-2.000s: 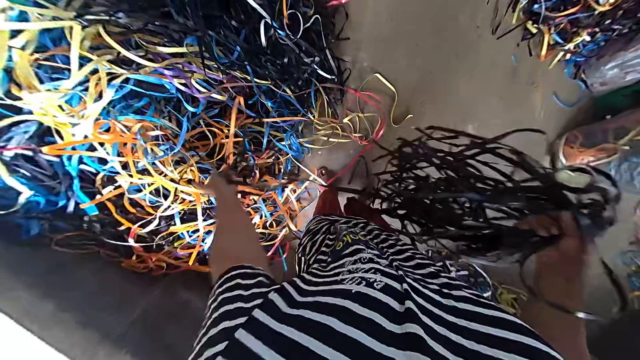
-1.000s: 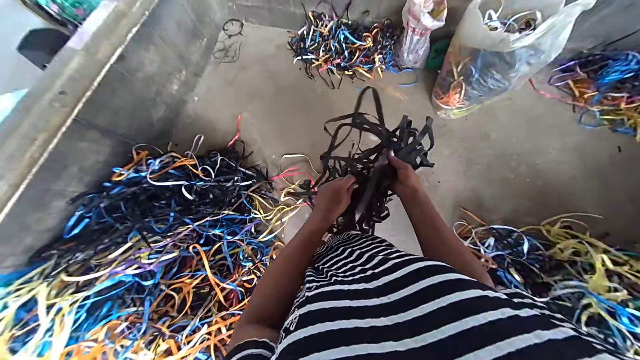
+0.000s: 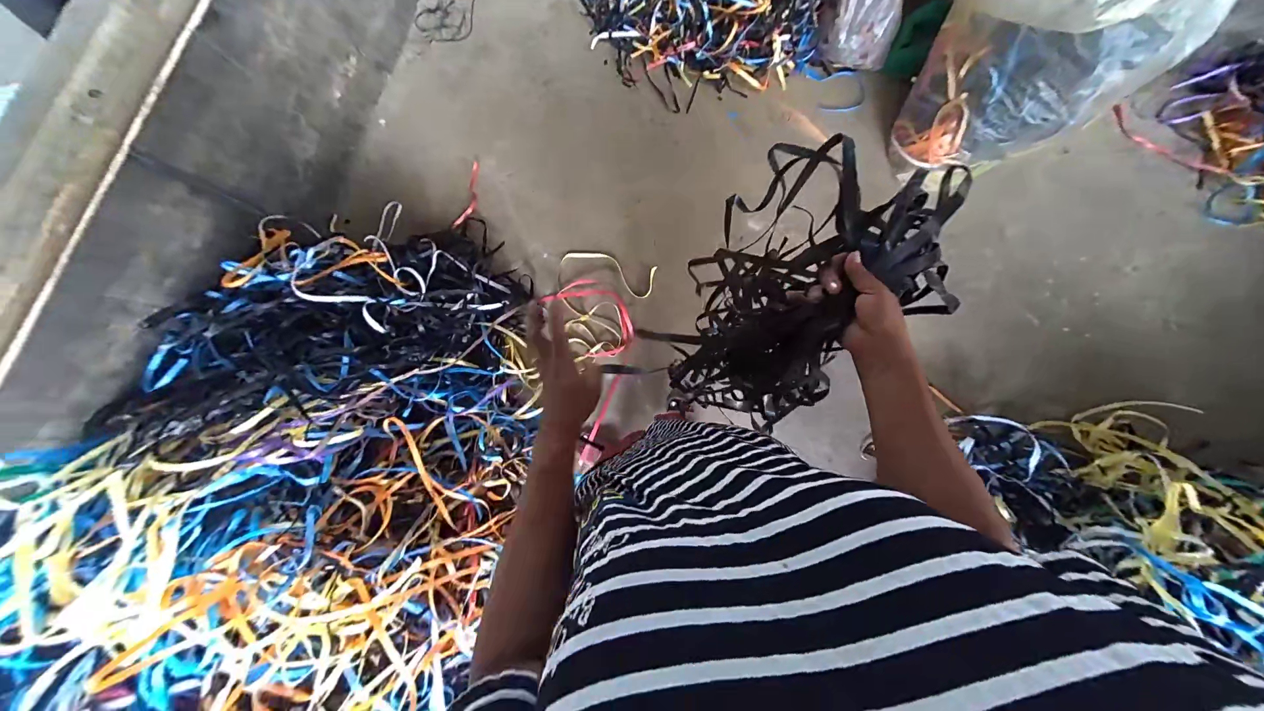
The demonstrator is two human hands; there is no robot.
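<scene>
My right hand [image 3: 869,301] grips a tangled bundle of flat black plastic straps [image 3: 770,326], held up in front of my body. Loops of the straps stick out above and hang below the fist. My left hand [image 3: 563,370] is apart from the bundle, at the right edge of a large heap of multicoloured straps [image 3: 326,415]. It is blurred, and a short dark strip shows beside it; whether it holds anything cannot be made out. Pink straps [image 3: 624,321] and a thin yellow strap [image 3: 632,276] lie just beyond it on the floor.
A smaller strap pile [image 3: 711,39] lies at the top, beside a clear plastic bag [image 3: 859,30] and a larger translucent sack [image 3: 1066,89]. More straps [image 3: 1165,504] lie at the lower right, others [image 3: 1229,128] at the far right. A concrete ledge [image 3: 89,148] runs along the upper left.
Both hands were on the black bundle one second ago; my left hand has come away from it towards the heap. Two seconds ago my left hand was in the heap. The view has shifted widely.
</scene>
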